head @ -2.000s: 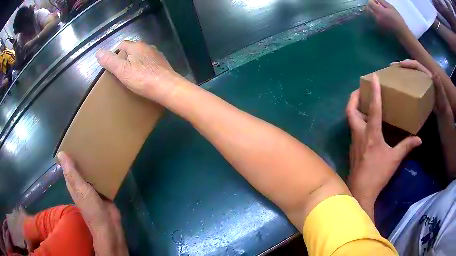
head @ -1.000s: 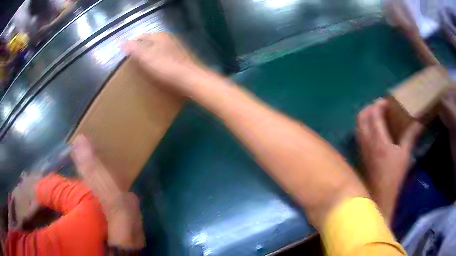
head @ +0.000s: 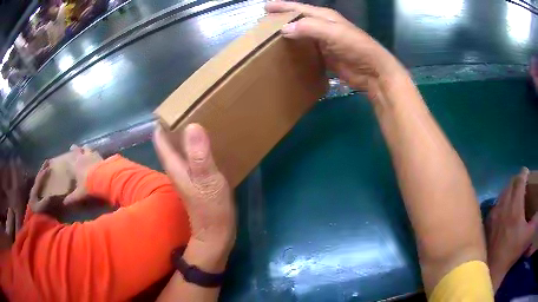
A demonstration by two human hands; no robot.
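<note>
A closed brown cardboard box (head: 253, 100) is held tilted above the green worktop, its long narrow side and a dark lid seam showing. My left hand (head: 200, 177) grips its lower left end, with the thumb on the broad face; a dark band is on the wrist. My right hand (head: 336, 44) reaches in from the right and grips the upper right end, fingers over the top edge. The inside of the box is hidden.
A person in an orange sleeve (head: 135, 200) is close at the left, hands on another brown box (head: 58, 176). Another person's hand (head: 510, 221) holds a box at the right edge. A dark shiny metal surface (head: 141, 65) lies behind the green worktop (head: 318, 194).
The box has moved right and turned in my hands, so its narrow side and seam now show. The view has shifted left, bringing in more of the orange-sleeved person.
</note>
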